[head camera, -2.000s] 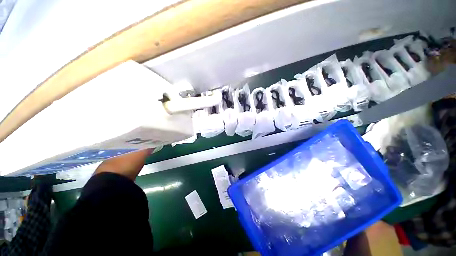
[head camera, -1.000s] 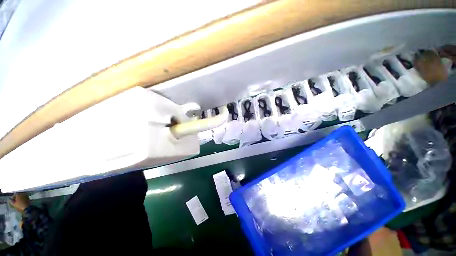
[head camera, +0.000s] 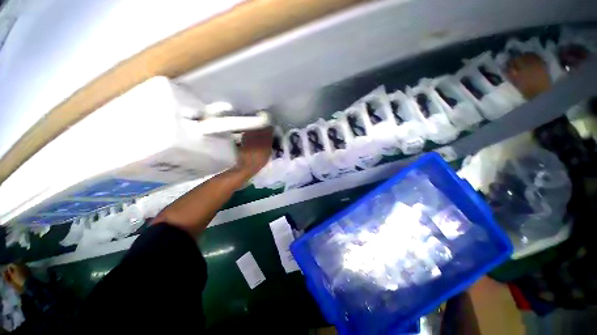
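Note:
White pouches (head camera: 366, 144) with dark coiled pieces showing in their tops stand in a close, slanting row. My left hand (head camera: 255, 152) reaches under the white box's pale handle to the left part of this row; its fingers are blurred and partly hidden, so its hold is unclear. A large blue tray (head camera: 307, 282) sits tilted before me, with shiny clear pieces (head camera: 393, 245) in it. A tan shape shows under the tray's lower right edge; whether it is my right hand or a carton cannot be told.
A white box with blue panels (head camera: 124, 147) hangs over the row's left. A white rail (head camera: 255, 204) runs before the pouches. Two white slips (head camera: 250, 269) lie on green. A clear bag of dark parts (head camera: 533, 190) is at right. Another person's hand (head camera: 529, 75) is at the row's far right.
My left hand has come out from behind the white box and reached up to the row. The white box and tray sit slightly further left in view. The other person's hand shifted left.

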